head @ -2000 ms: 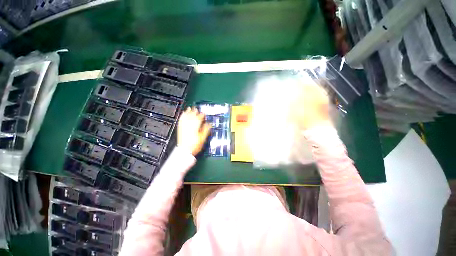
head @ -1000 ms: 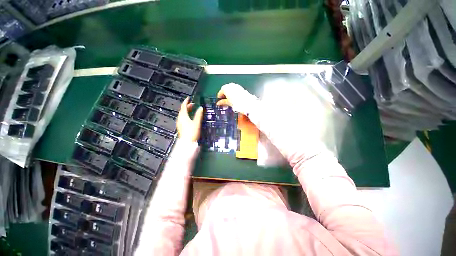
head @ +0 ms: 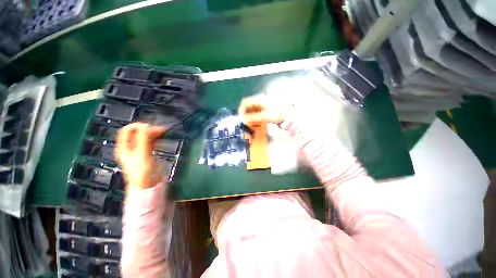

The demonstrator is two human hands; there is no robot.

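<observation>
A tray of black plastic housings lies on the left of the bench. My left hand is over the tray's middle, fingers bent together; a dark blurred shape is by its fingertips, and whether it is held is unclear. My right hand is over the top end of the orange jig, hiding that end. A small dark shape shows below its fingers, too blurred to tell if gripped. The shiny sheet of dark film squares lies left of the jig.
A whitish clear film pile lies right of the jig. A bagged tray is at the far left. More housings in trays sit below the bench edge. Stacked grey trays stand at the right, with a large white sheet below.
My left hand has moved left from beside the film sheet to over the tray. My right hand has moved slightly right, from the film sheet to the jig. The view has shifted slightly.
</observation>
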